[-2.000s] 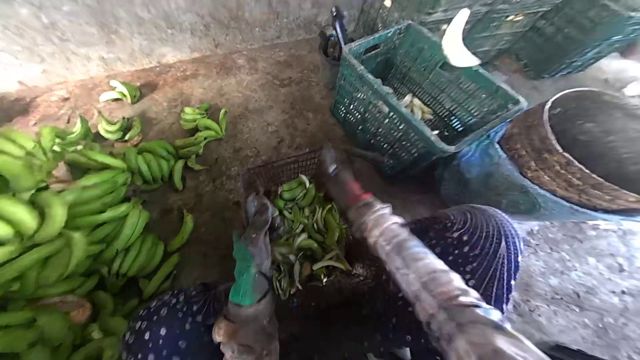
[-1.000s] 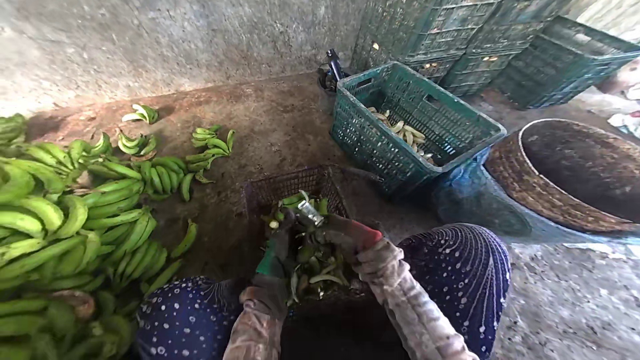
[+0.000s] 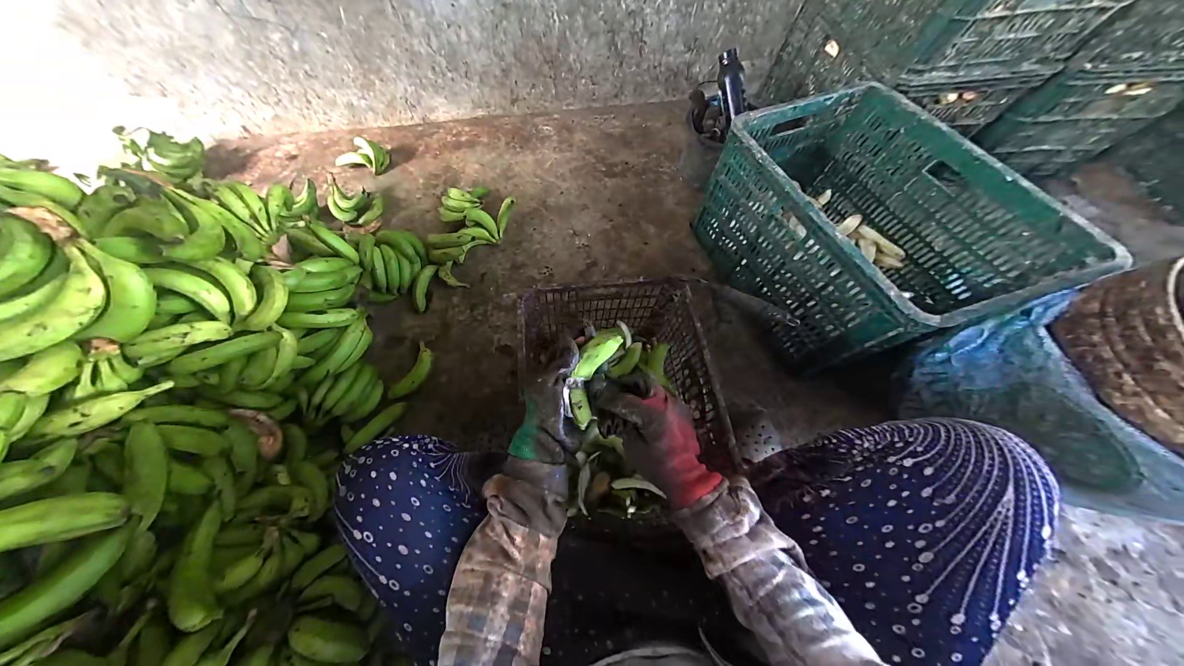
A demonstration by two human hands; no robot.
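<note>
Both hands wear stained gloves and meet over a dark plastic crate point(image 3: 696, 342) between the knees. My left hand point(image 3: 548, 407), in a glove with a green cuff, is closed around a green banana point(image 3: 597, 356), partly split along its side. My right hand point(image 3: 652, 430), in a glove with a red cuff, touches the banana's lower end with its fingers; whether it holds a tool is hidden. Green peels point(image 3: 601, 472) lie in the crate below the hands. Peeled pale bananas point(image 3: 869, 242) lie in the large green plastic crate point(image 3: 1017, 199) at the right.
A big heap of green bananas point(image 3: 185, 351) covers the floor at the left, with small bunches point(image 3: 476, 217) nearer the wall point(image 3: 481, 55). A small dark bucket point(image 3: 708, 139) stands by the green crate. Stacked crates point(image 3: 1008, 55) and a woven basket point(image 3: 1128, 342) are at the right.
Two seconds ago my right hand was farther from the left and a pale piece was in the air above the green crate. Now both hands are together at a green banana.
</note>
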